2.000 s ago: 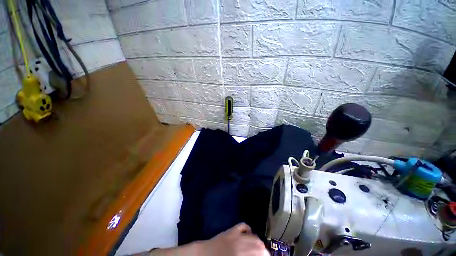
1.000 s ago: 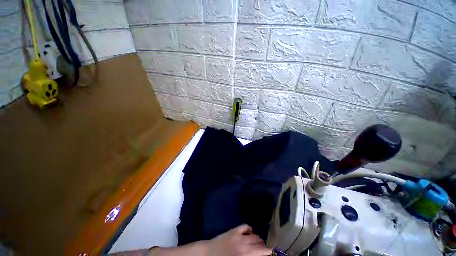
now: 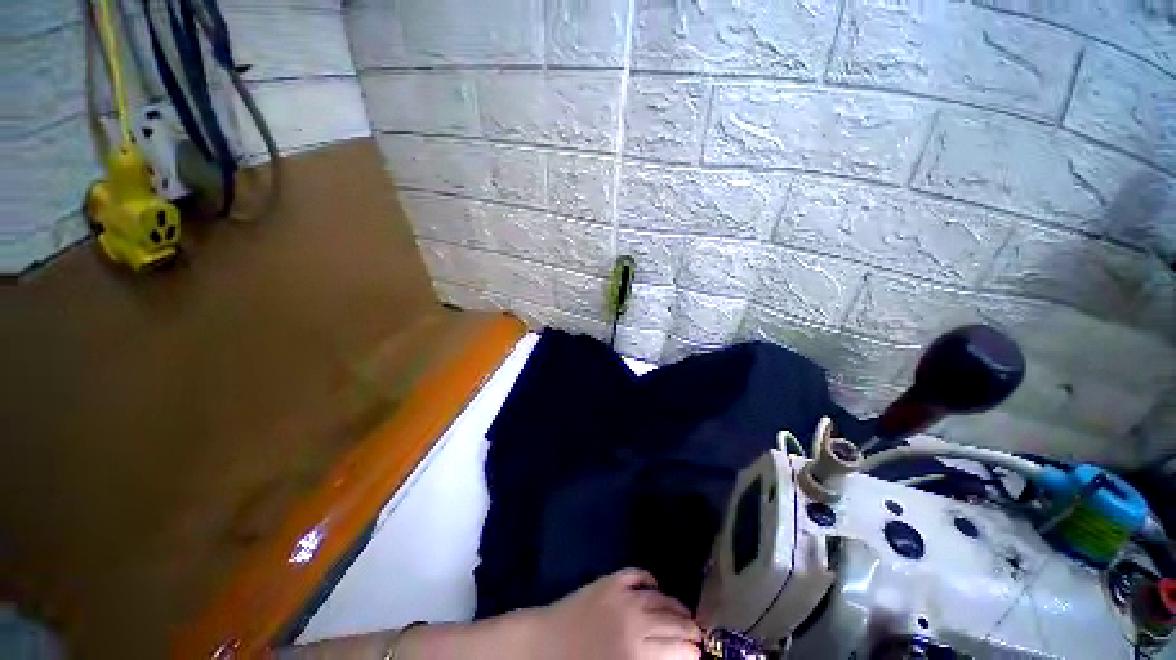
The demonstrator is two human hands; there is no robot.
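Note:
The dark cloth [image 3: 606, 451] lies on the white table, left of and behind the off-white sewing machine head [image 3: 954, 567]. My left hand [image 3: 626, 621] is at the bottom edge, bare, palm down on the near end of the cloth, its fingertips against the lower left of the machine head. A thin band is on the wrist. Small shiny metal parts [image 3: 733, 645] show at the fingertips; the needle itself is hidden. Whether the fingers grip the cloth cannot be told. My right hand is not in view.
An orange edge [image 3: 374, 477] and brown cardboard [image 3: 219, 413] stand left. A yellow socket [image 3: 138, 222] hangs there beside dark cables [image 3: 206, 90]. A small screwdriver [image 3: 620, 286] stands against the brick-pattern wall. A dark red-black handle [image 3: 970, 369] and blue-green bottle [image 3: 1096, 513] are by the machine.
The view has shifted, so the machine sits lower and the wall items further right. My left hand stays beside the machine head. The cloth looks almost unchanged.

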